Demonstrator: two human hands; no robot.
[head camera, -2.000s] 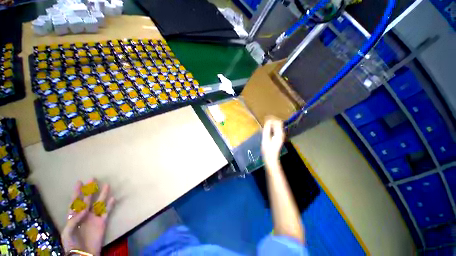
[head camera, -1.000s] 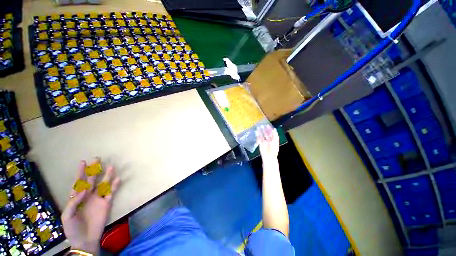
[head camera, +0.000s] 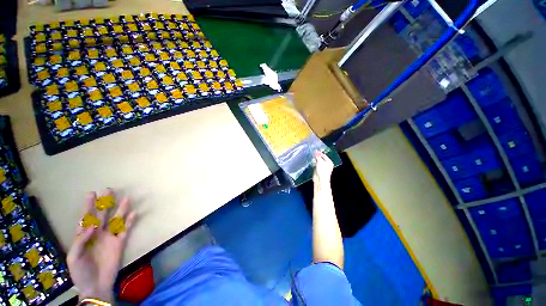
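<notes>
My left hand (head camera: 100, 251) is palm up with fingers apart at the lower left, with amber tape pieces (head camera: 105, 202) stuck on its fingertips. My right hand (head camera: 323, 164) pinches the near right edge of a clear plastic bag (head camera: 293, 156). The bag lies at the bench's right edge, with amber tape sheets and a white label inside. A black tray (head camera: 60, 143) beyond the left hand bears rows of small circuit boards (head camera: 126, 75) with amber tops. More boards (head camera: 24, 257) lie left of my left hand, cut off by the picture's edge.
A light tan board (head camera: 173, 161) lies under the trays. An open cardboard box (head camera: 326, 95) stands right behind the bag. A white piece (head camera: 269, 76) lies on the green bench (head camera: 257, 51). A blue hose (head camera: 413, 75) hangs at the right. Blue bins (head camera: 446, 119) stand beyond.
My right hand was raised by the bag's near end, then came down onto it, and now pinches its edge. My left hand still bears the tape pieces. The camera view has shifted.
</notes>
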